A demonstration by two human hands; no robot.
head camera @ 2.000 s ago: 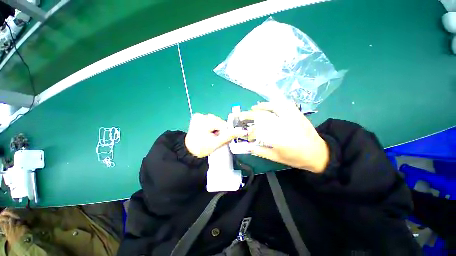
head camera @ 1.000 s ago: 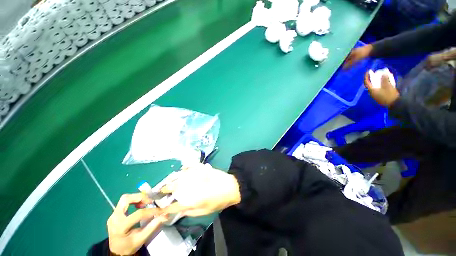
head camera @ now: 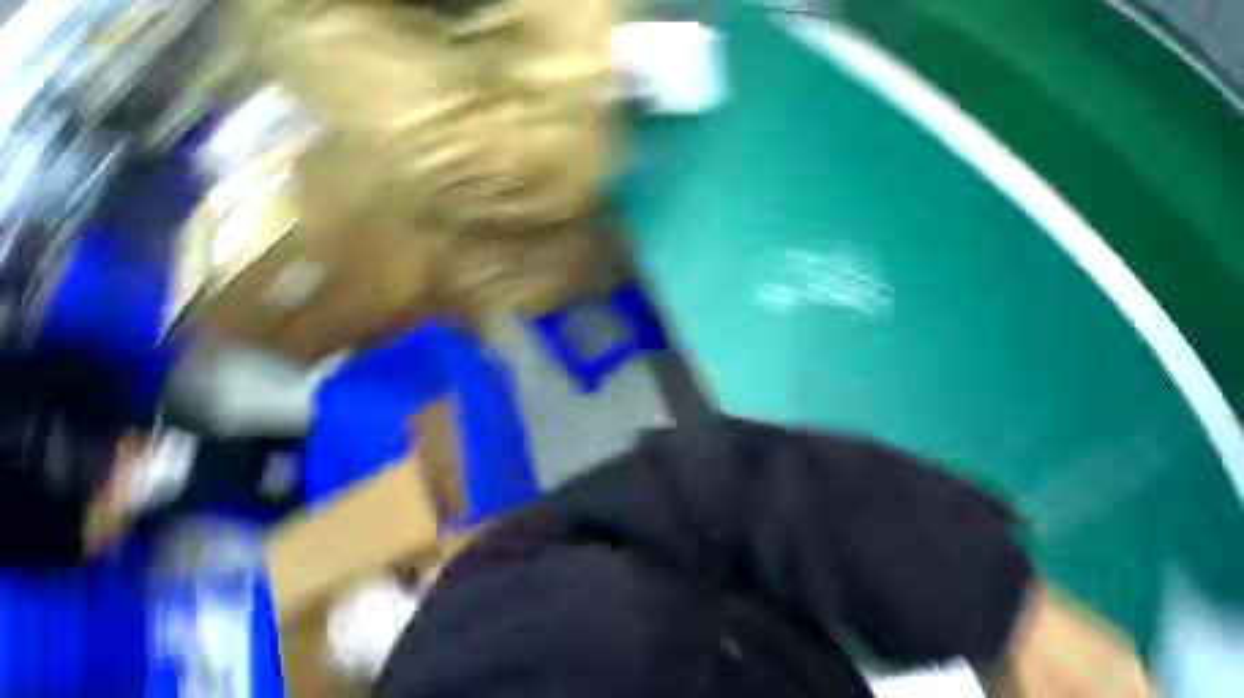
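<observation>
The frame is strongly blurred. My left hand is at the bottom right, past the end of my black sleeve, cut off by the lower edge; its fingers are out of view. A white piece, probably the camera housing, shows at the lower edge left of that hand; whether the hand holds it cannot be told. My right hand is out of the picture. Pale loose gaskets lie on the green bench. A pale corner, likely the plastic bag, shows at the right edge.
The green bench curves along the right, with a white raised edge. A person in tan clothing sits beyond, near a white block. Blue bins, a carton and another person's hand are at left.
The view has swung far to the left. My right hand and most of the housing have left the picture, and my left hand is now at the lower right edge.
</observation>
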